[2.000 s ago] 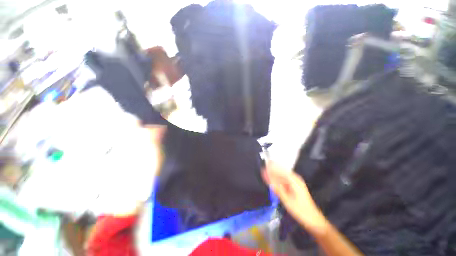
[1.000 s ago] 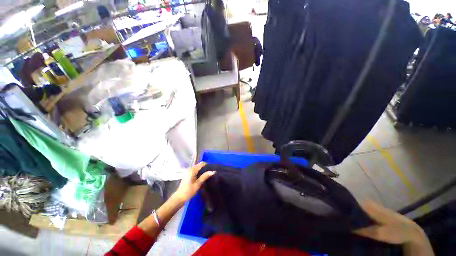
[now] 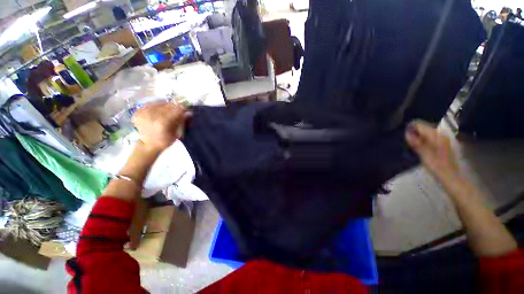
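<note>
A dark navy shirt [image 3: 287, 178] is spread between my two raised hands, in the middle of the view, its collar area toward the top. My left hand [image 3: 161, 123] is closed on one upper corner of the shirt. My right hand [image 3: 431, 143] is closed on the other upper side. No hanger shows in the shirt's neck. The shirt hangs over a blue crate [image 3: 363, 247] on the floor and hides most of its inside.
Dark garments hang on a rack [image 3: 390, 51] just beyond the shirt, with more hanging at the far right [image 3: 500, 86]. At the left are a cluttered white-covered table [image 3: 172, 166], an open cardboard box [image 3: 158, 235] and green cloth [image 3: 63, 166]. A chair [image 3: 248, 86] stands behind.
Both hands have risen and moved apart, stretching the shirt up and wide above the crate. The dark hanger seen at the shirt's neck earlier no longer shows.
</note>
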